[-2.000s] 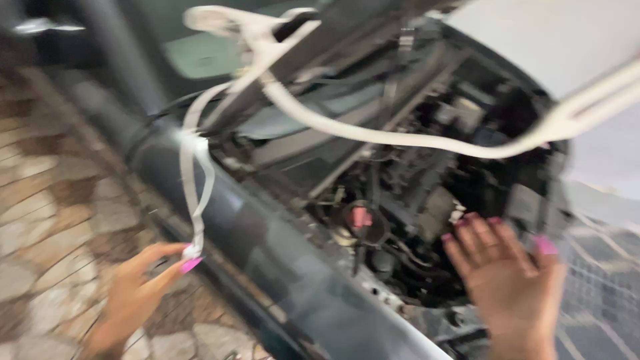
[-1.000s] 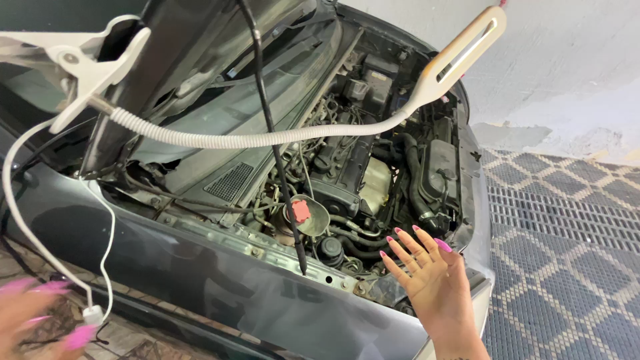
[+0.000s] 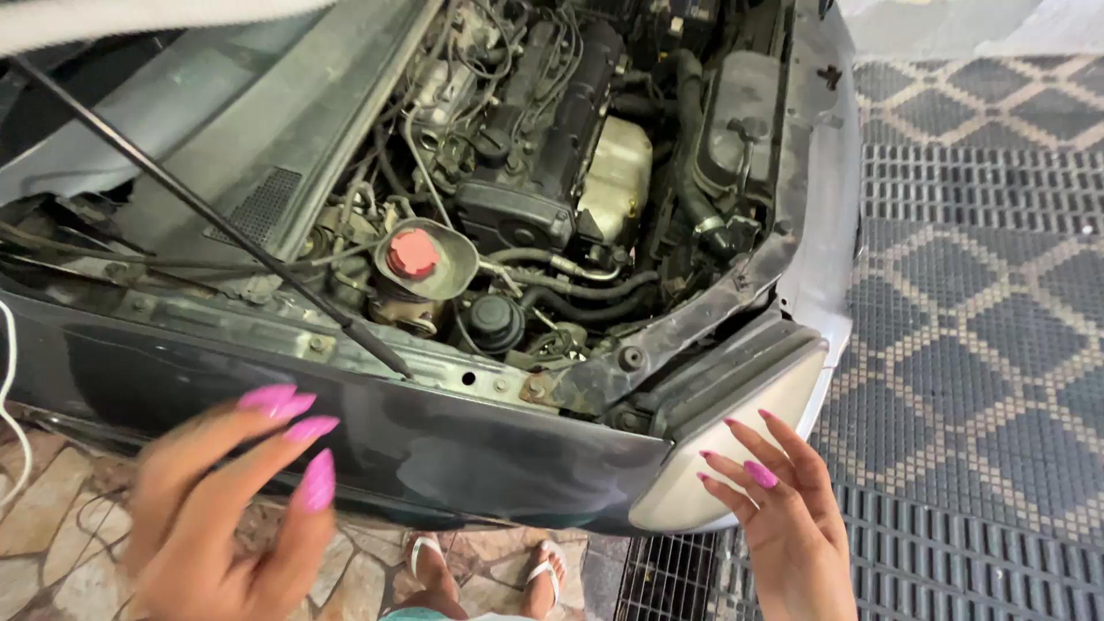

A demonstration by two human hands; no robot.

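Note:
My left hand (image 3: 228, 517) is raised, empty, with its fingers apart, in front of the car's dark fender (image 3: 345, 431). My right hand (image 3: 780, 509) is also empty, its fingers spread before the headlight (image 3: 733, 440). Beyond them lies the exposed engine bay, with a red reservoir cap (image 3: 413, 253), a round black cap (image 3: 494, 322), the engine cover (image 3: 539, 129) and a pale metal heat shield (image 3: 617, 177). A thin black rod (image 3: 198, 203) slants down to the fender's inner edge.
Part of a white lamp arm (image 3: 129, 21) crosses the upper left. A white cable (image 3: 13, 405) hangs at the left edge. Sandaled feet (image 3: 543, 573) stand on stone paving (image 3: 358, 586). Patterned tiles and a floor grate (image 3: 664, 573) lie beside the car.
My left hand, which held the white cable's end two seconds ago, now holds nothing. The view has moved closer to the fender and headlight, and most of the white lamp has left it.

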